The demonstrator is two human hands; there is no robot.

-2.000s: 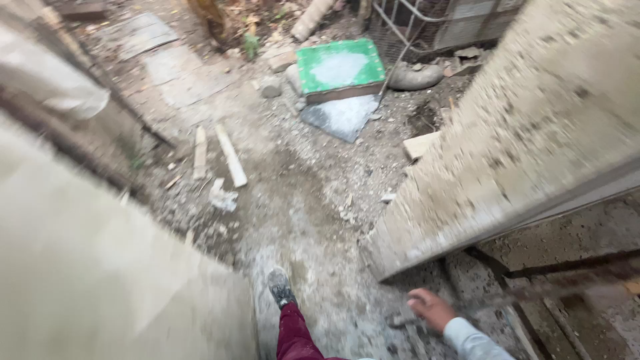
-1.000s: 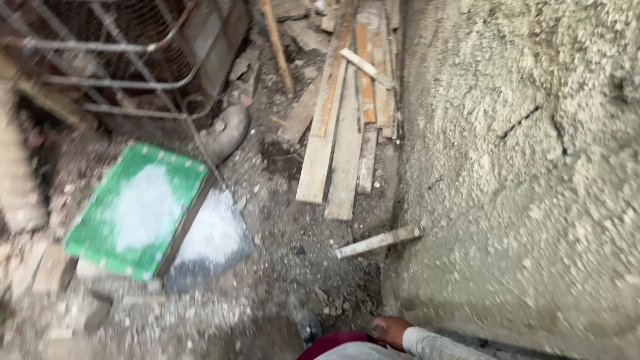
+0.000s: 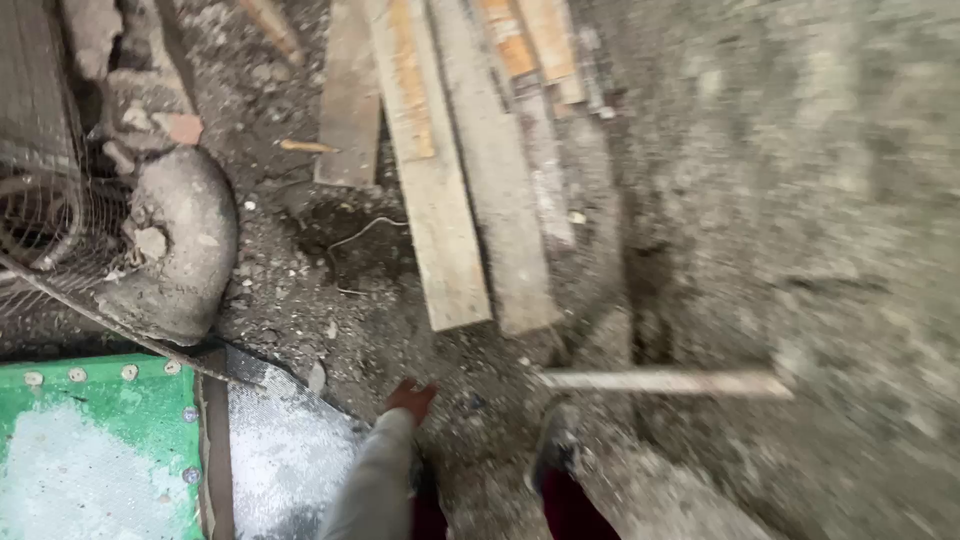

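Note:
My left hand [image 3: 411,397] hangs low in front of my feet, at the end of a light grey sleeve, with fingers slightly apart and nothing seen in it. Ahead of it lie long wooden boards [image 3: 442,247], side by side on the dirt. A narrow wooden strip [image 3: 667,381] lies crosswise to the right, near my shoe [image 3: 555,442]. Left of my hand, a grey mesh sheet [image 3: 285,450] dusted with white powder lies beside a green mesh panel [image 3: 161,420] fixed to a wooden frame. My right hand is out of view.
A rough concrete wall [image 3: 810,225] runs along the right. At the left are a curved, dirt-covered pipe-like piece [image 3: 199,232], wire netting [image 3: 90,217] and broken rubble [image 3: 142,90]. A thin rod [image 3: 112,322] reaches over the green panel's corner. A bent wire [image 3: 367,229] lies on the ground.
The view has swung right and come closer to the boards. My left hand has come into view, and the right hand seen in the earlier frames is out of it.

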